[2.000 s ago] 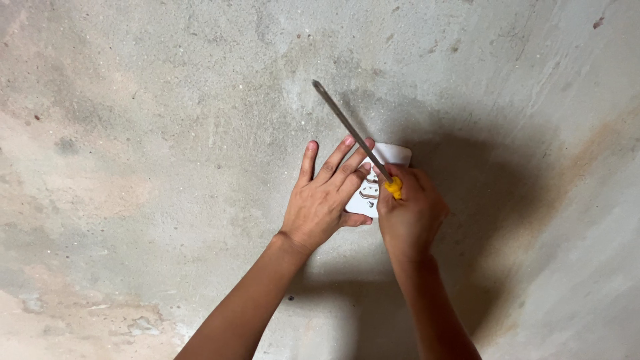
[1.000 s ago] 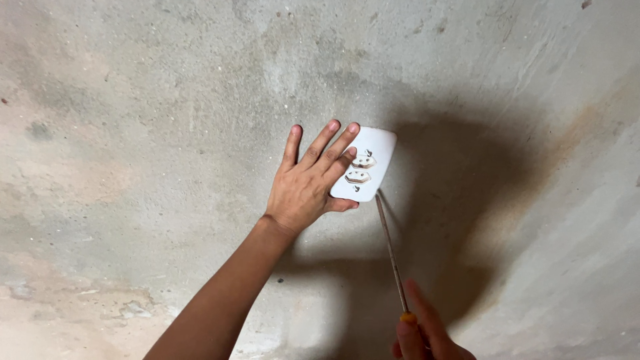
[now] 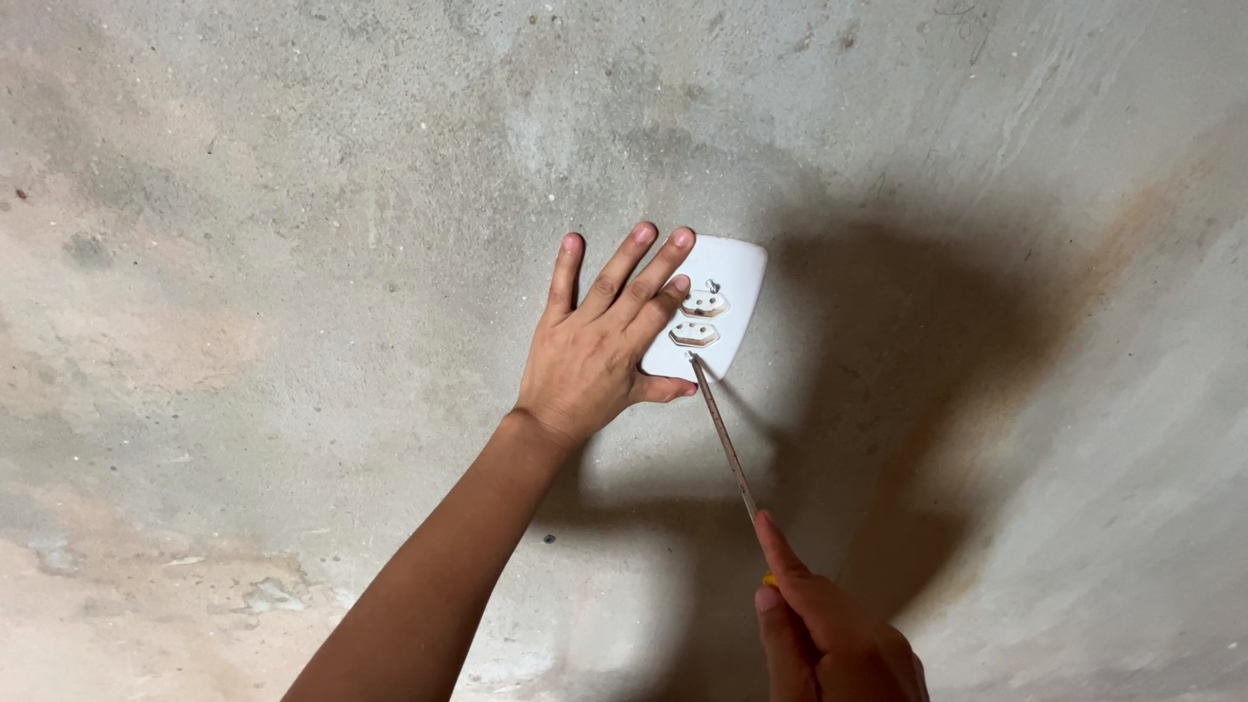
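A white double power outlet cover plate [image 3: 733,292] lies against a concrete wall. My left hand [image 3: 604,336] is spread over its left part, fingers apart, the thumb along the lower edge. Two screws show on the plate, an upper screw [image 3: 713,286] above the sockets and a lower one below them. My right hand [image 3: 829,624] grips a long screwdriver [image 3: 726,444] by its handle, mostly hidden but for a bit of yellow. The screwdriver's tip is at the lower screw, and its shaft slants down to the right.
Rough, stained concrete wall [image 3: 292,244] surrounds the plate. A dark shadow of my arms and the tool falls on it to the right and below. A small dark spot [image 3: 549,538] marks the surface below my left hand.
My right hand has moved from over the plate down to the right. The screwdriver, pointing up and left two seconds ago, has its tip on the lower screw. My left hand stays on the plate.
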